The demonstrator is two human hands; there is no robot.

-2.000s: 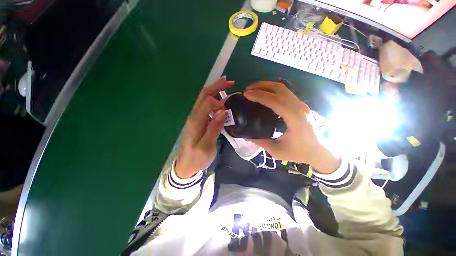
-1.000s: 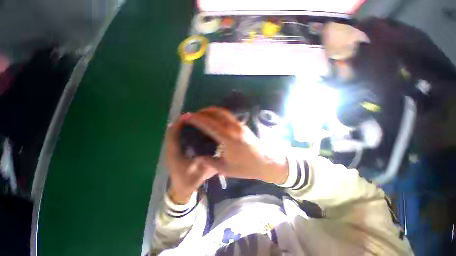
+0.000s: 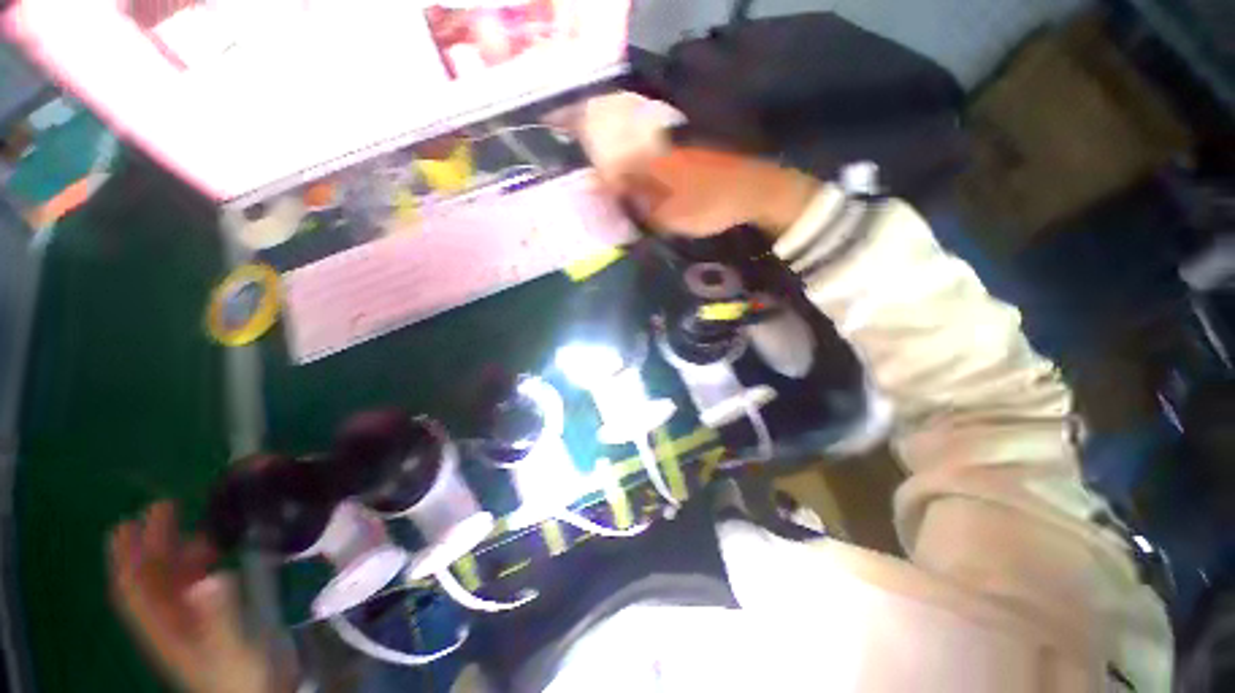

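Several white security cameras with dark round fronts stand in a row along the front of the bench. The leftmost camera [image 3: 278, 508] is beside my left hand [image 3: 183, 602], whose fingers are apart with nothing seen in them. Another camera [image 3: 393, 463] stands to its right, and one further right glows bright white [image 3: 593, 363]. My right hand [image 3: 704, 190] is blurred, stretched past the keyboard's right end, at the crumpled pale bag [image 3: 616, 129]. Its fingertips are not clear, so I cannot tell whether it grips the bag.
The white keyboard [image 3: 447, 271] lies behind the cameras, below the bright monitor [image 3: 366, 68]. A yellow tape roll [image 3: 245, 303] is left of the keyboard. Yellow strips and white cables run along the front edge. A dark covered bulk [image 3: 813, 95] is at the back right.
My hands have parted and no longer hold the dark-fronted camera. My left hand is low at the left, my right hand at the back by the bag. The view has turned, showing the camera row.
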